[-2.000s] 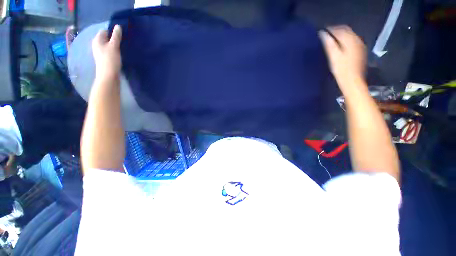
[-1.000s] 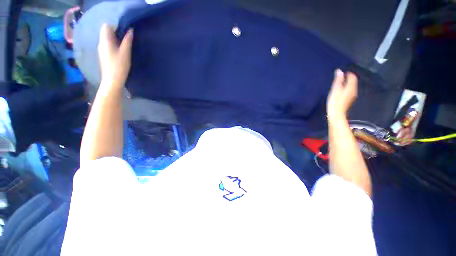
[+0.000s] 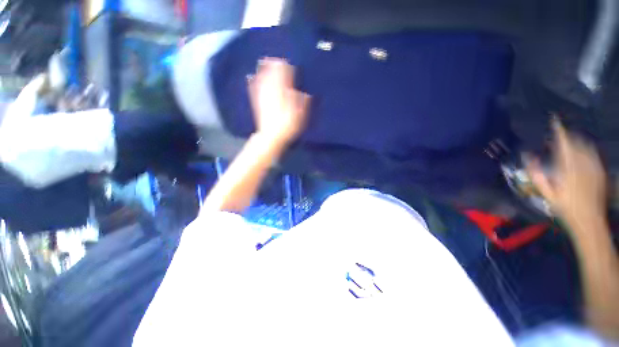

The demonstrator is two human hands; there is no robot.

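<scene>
The navy jacket (image 3: 407, 95) lies spread over the grey pressing board (image 3: 193, 78), whose rounded end shows at the left. Two shiny metal buttons (image 3: 378, 53) show near its far edge. My left hand (image 3: 279, 101) rests on the left part of the jacket with the fingers partly curled; whether it grips the cloth is unclear. My right hand (image 3: 567, 169) is off the jacket at the right, blurred, with thumb and fingers apart. It is over the blurred steam iron (image 3: 521, 177), mostly hidden behind it.
A red object (image 3: 505, 229) lies below the iron, near the table edge. Blue crates (image 3: 271, 211) are under the board. Another person's white sleeve (image 3: 68, 146) is at the left. Pale strips (image 3: 265, 12) lie on the black table beyond the jacket.
My left hand has moved right from the board's rounded end onto the jacket. My right hand has let go of the jacket edge and moved right to the iron. The view has shifted.
</scene>
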